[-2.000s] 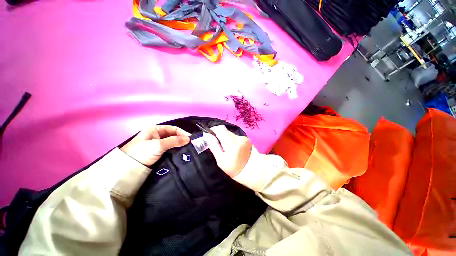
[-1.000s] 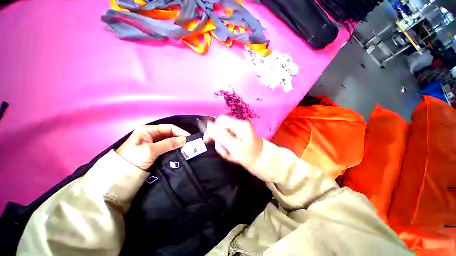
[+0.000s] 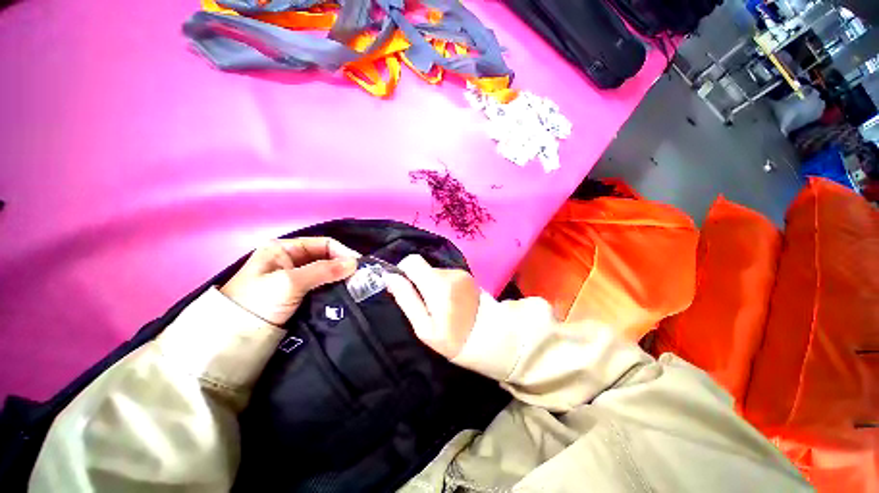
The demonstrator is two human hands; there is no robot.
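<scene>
A black backpack (image 3: 318, 404) lies in front of me, against the pink table's edge, with small white-outlined marks on its front. A white printed hang tag (image 3: 367, 282) lies at the bag's top between my hands. My left hand (image 3: 287, 279) pinches a small dark piece at the tag's upper left corner. My right hand (image 3: 439, 303) has its fingertips at the tag's right edge, on a thin dark piece. The exact grip under the fingertips is too small to tell.
The pink table (image 3: 241, 144) bears a white tag pile (image 3: 525, 127), a dark red string pile (image 3: 453, 202), grey and orange strips (image 3: 424, 43) and black bags (image 3: 588, 38) at the far edge. Orange bags (image 3: 626, 255) stand at the right, beyond my right arm.
My right hand was blurred and raised off the tag one second ago; it is now back at the tag's right side. My left hand keeps its pinch. The view has shifted slightly.
</scene>
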